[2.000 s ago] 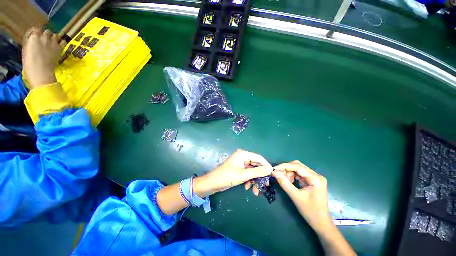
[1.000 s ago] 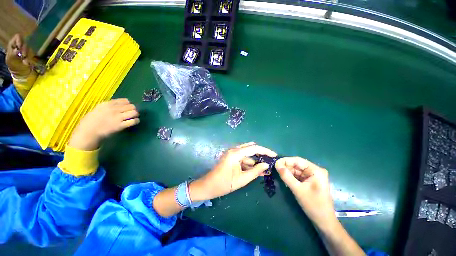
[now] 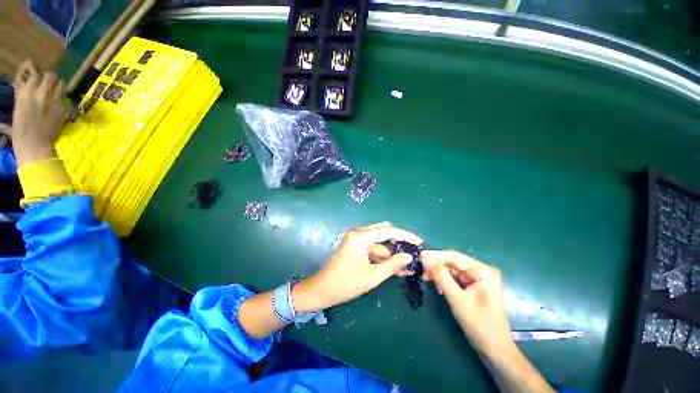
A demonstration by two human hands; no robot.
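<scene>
My left hand (image 3: 354,266), bare with a pale blue wrist strap (image 3: 285,302), grips a small dark square frame (image 3: 405,249) between thumb and fingers. My right hand (image 3: 465,285), bare, has its thumb and fingertips pinched together at the right edge of the frame; whether a tiny part is between them is too small to tell. A loose pile of small black parts (image 3: 414,293) lies on the green bench just below the fingertips. The tweezers (image 3: 548,335) lie on the bench right of my right hand.
A clear bag of black parts (image 3: 311,153) lies behind, near loose square frames (image 3: 362,186). A black pocket tray (image 3: 349,77) holds modules at the back. Yellow trays (image 3: 146,130) are stacked at left beside another person's hand (image 3: 38,111). A large black tray (image 3: 641,307) is at right.
The other person's nearer hand has moved off the bench, back to the far left, uncovering a black pile. My hands stay together at the frame, with small finger shifts. The view has shifted slightly.
</scene>
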